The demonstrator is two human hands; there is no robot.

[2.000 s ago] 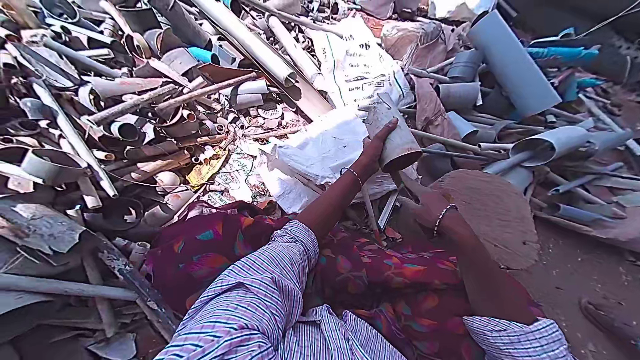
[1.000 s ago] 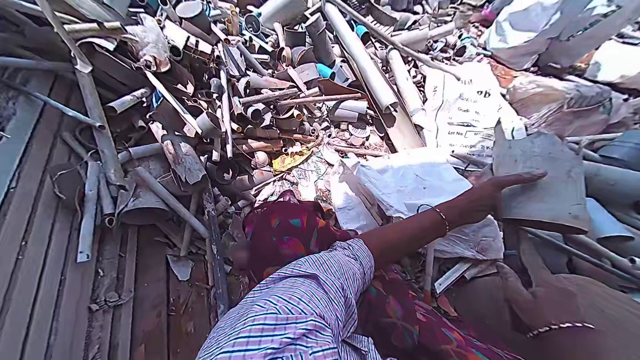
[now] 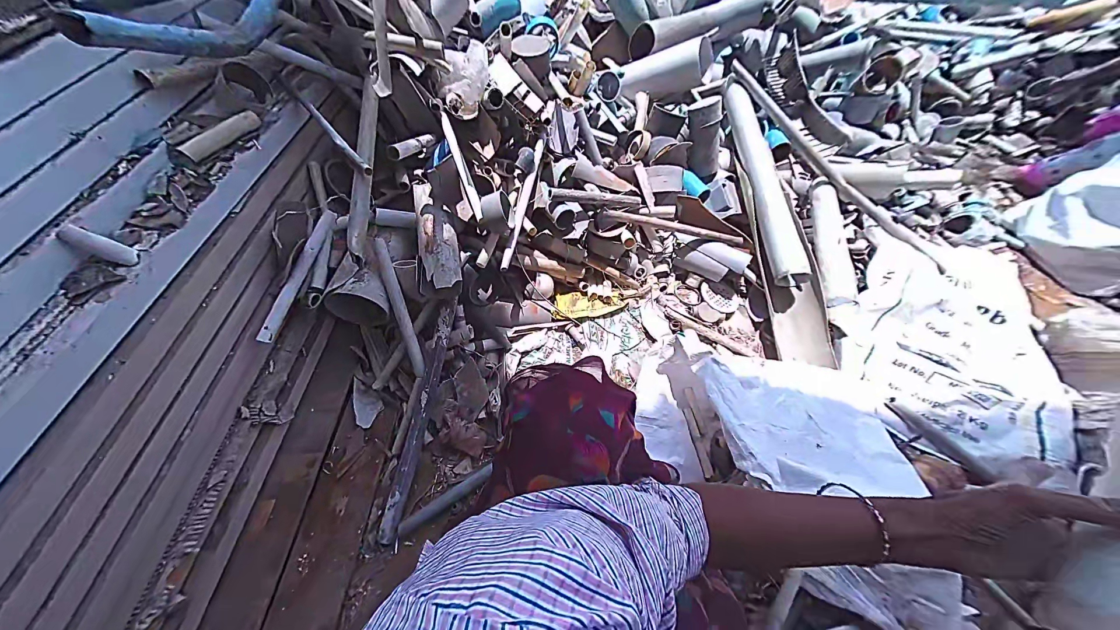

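At the lower right edge my left hand [image 3: 1006, 529], blurred, reaches right with its fingers at a pale grey pipe piece [image 3: 1085, 569], which is cut off by the frame. A bracelet circles that wrist. Beneath and behind the forearm lie a white plastic sheet [image 3: 805, 429] and a white woven sack [image 3: 962, 359] with printing on it. My right hand is outside the view. Dark red patterned cloth [image 3: 569, 429] covers my leg, beside the striped sleeve.
A large heap of broken plastic pipes and fittings [image 3: 612, 192] fills the middle and top. Long ribbed panels or boards [image 3: 175, 350] run along the left, with a bluish bent pipe [image 3: 166, 31] at the upper left. A yellow wrapper [image 3: 586, 304] lies near the centre.
The view has swung left, so my right hand and most of the pipe piece are out of frame. Two seconds ago both hands were on a pipe piece near the centre.
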